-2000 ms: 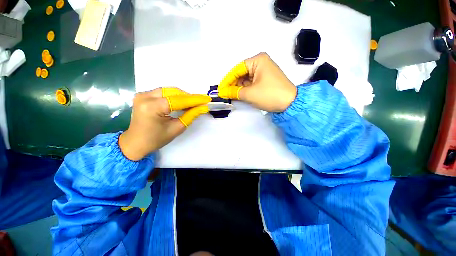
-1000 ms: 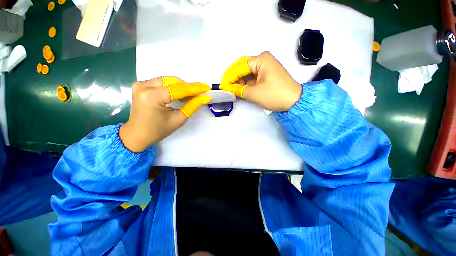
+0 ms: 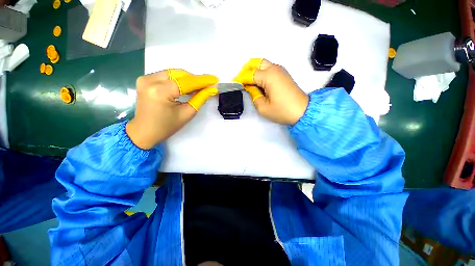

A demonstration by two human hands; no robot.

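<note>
A black watch housing (image 3: 230, 105) lies on the white work mat (image 3: 250, 150), just below my fingertips. A thin pale film (image 3: 229, 87) spans between my hands above the housing's upper edge. My left hand (image 3: 169, 101) pinches the film's left end between yellow-cotted thumb and finger. My right hand (image 3: 273, 91) is at the film's right end, with yellow cots on its fingers. Whether the film touches the housing I cannot tell. More black housings (image 3: 324, 52) lie on the mat at the upper right.
A translucent bottle (image 3: 426, 55) lies at right by a crumpled white wipe (image 3: 433, 87). Loose orange finger cots (image 3: 52, 52) and a pale-yellow pad (image 3: 102, 23) are at left. A clear sheet (image 3: 78, 39) lies beside the mat. A red edge (image 3: 463, 119) is at far right.
The film and both hands have moved up off the housing, whose whole black face now shows. Earlier the film and fingers covered part of it.
</note>
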